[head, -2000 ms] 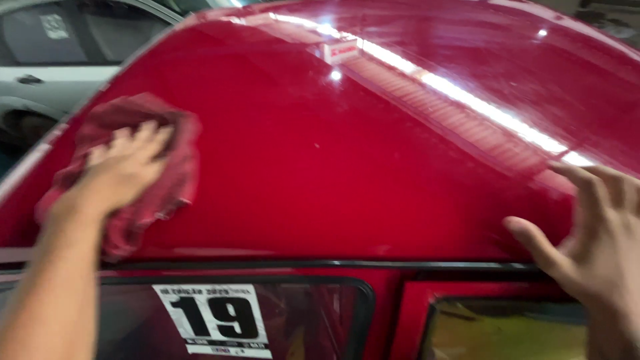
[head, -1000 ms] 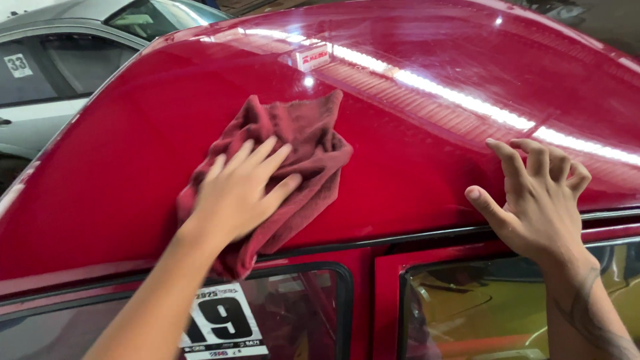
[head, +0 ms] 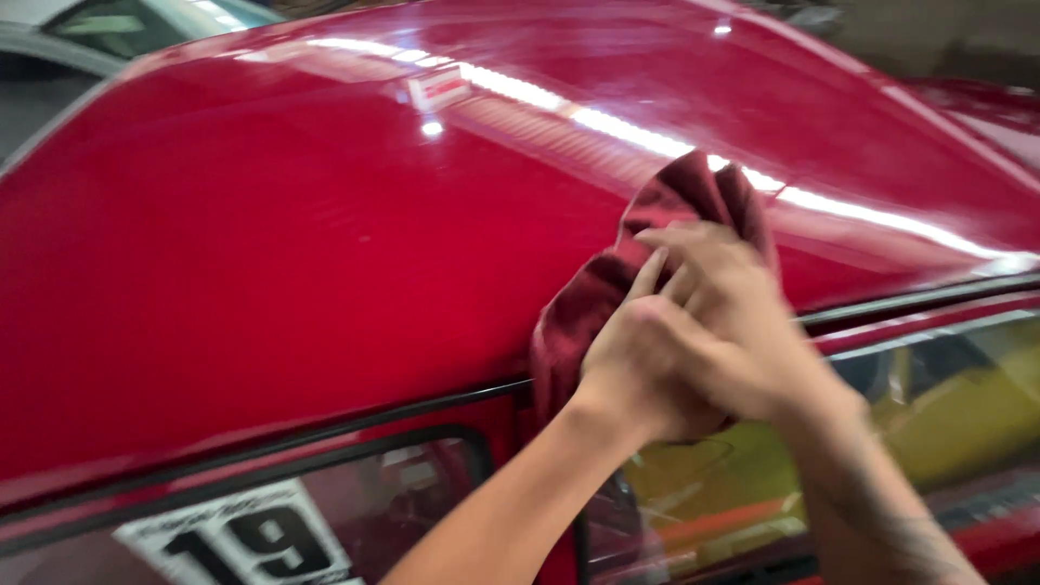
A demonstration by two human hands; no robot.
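A dark red cloth (head: pixel 691 195) lies bunched on the glossy red car roof (head: pixel 325 268), right of the middle, and hangs down over the roof's edge trim. My left hand (head: pixel 650 357) rests on the cloth, its fingers partly hidden. My right hand (head: pixel 723 301) crosses over my left one, its fingers bent above the cloth; both hands are blurred and overlap. Whether the right fingers touch the cloth cannot be made out.
Below the roof edge are two side windows, the left one with a white number sticker (head: pixel 244 540). Yellow shows in the right window (head: pixel 942 406). A grey car (head: pixel 89 41) stands at the upper left, and lights reflect on the roof.
My left hand and the cloth have moved right across the roof, from its left side. My right hand, apart from them in both earlier frames, now overlaps my left hand.
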